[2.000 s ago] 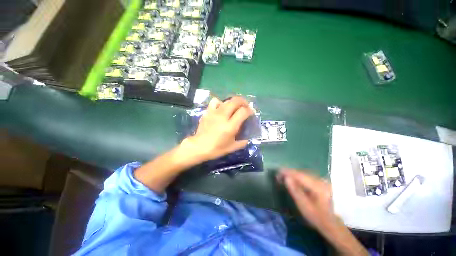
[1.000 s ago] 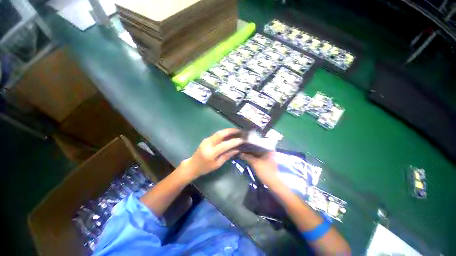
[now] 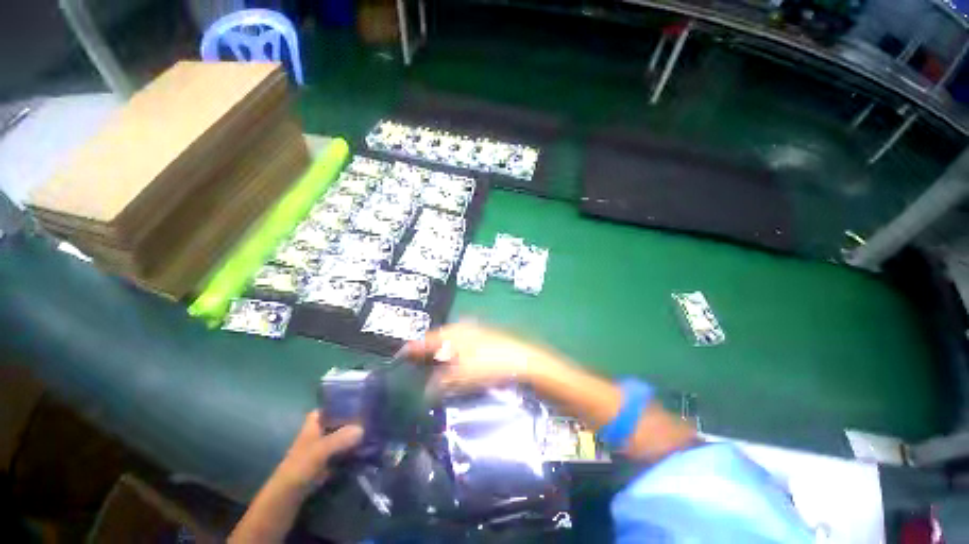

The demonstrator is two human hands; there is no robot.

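Observation:
My left hand holds a bagged unit in dark shiny film at the near left of the bench. My right hand, blurred and with a blue band on the wrist, reaches over the near edge of the black foam; whether it holds anything is unclear. A pile of shiny antistatic bags lies below my right forearm. A power supply board lies beside the pile, partly hidden by my arm. Many boards stand in rows on the black foam sheet.
A tall cardboard stack and a bright green strip are at the left. Several boards and a lone board lie on the green mat. A black mat is at the back, a white sheet at right, a blue chair beyond.
The view has swung up and right. My hands, together on a unit before, are now apart; the left keeps the unit and the right has moved away. The carton is out of view.

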